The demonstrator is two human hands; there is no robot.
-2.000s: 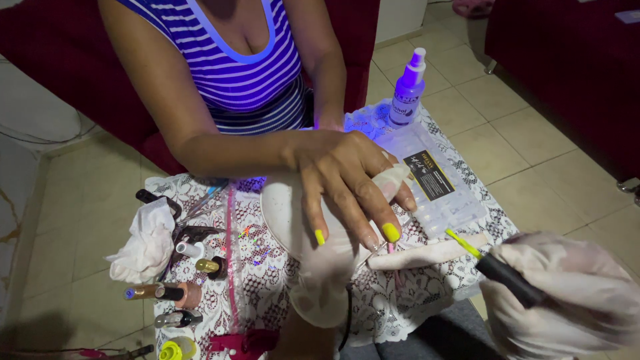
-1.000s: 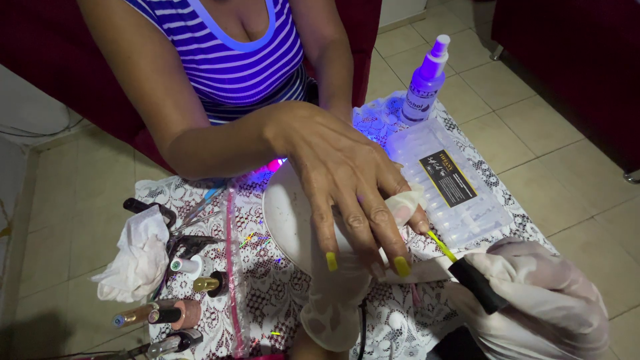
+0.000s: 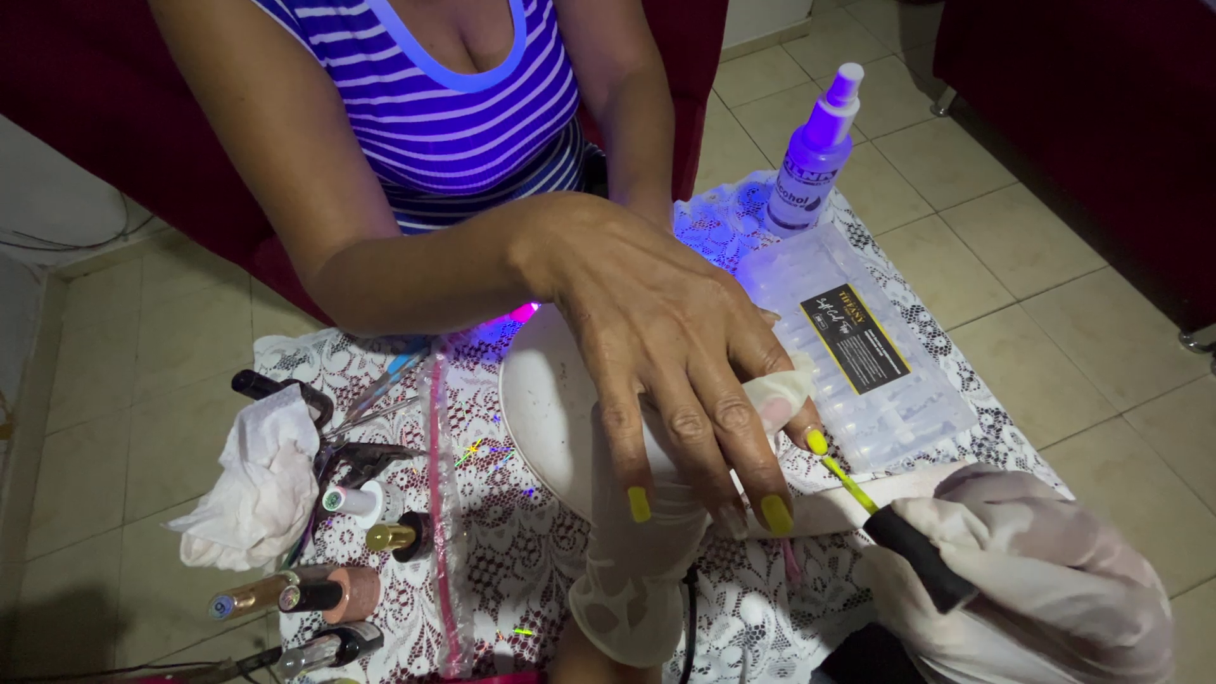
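My right hand (image 3: 1026, 570), in a white glove, grips the black cap of a nail polish brush (image 3: 917, 556). The brush's yellow-coated tip touches a nail (image 3: 816, 441) of the other person's hand (image 3: 665, 313), and that nail shows yellow. Two other nails on that hand are yellow, while one between them looks uncoated. Beneath that hand is my left hand (image 3: 641, 551), also gloved, mostly hidden; its fingertips hold the finger beside the brush. A white rounded nail lamp (image 3: 541, 408) lies under both hands.
A lace-covered table (image 3: 532, 598) carries several polish bottles (image 3: 356, 594) and a crumpled white tissue (image 3: 256, 484) at left. At right stand an alcohol spray bottle (image 3: 807, 176) and a clear case of nail tips (image 3: 912, 418). A cable (image 3: 691, 617) runs near my left wrist.
My right hand has moved left with the brush, from apart from the other person's hand to touching a nail. That nail now shows yellow.
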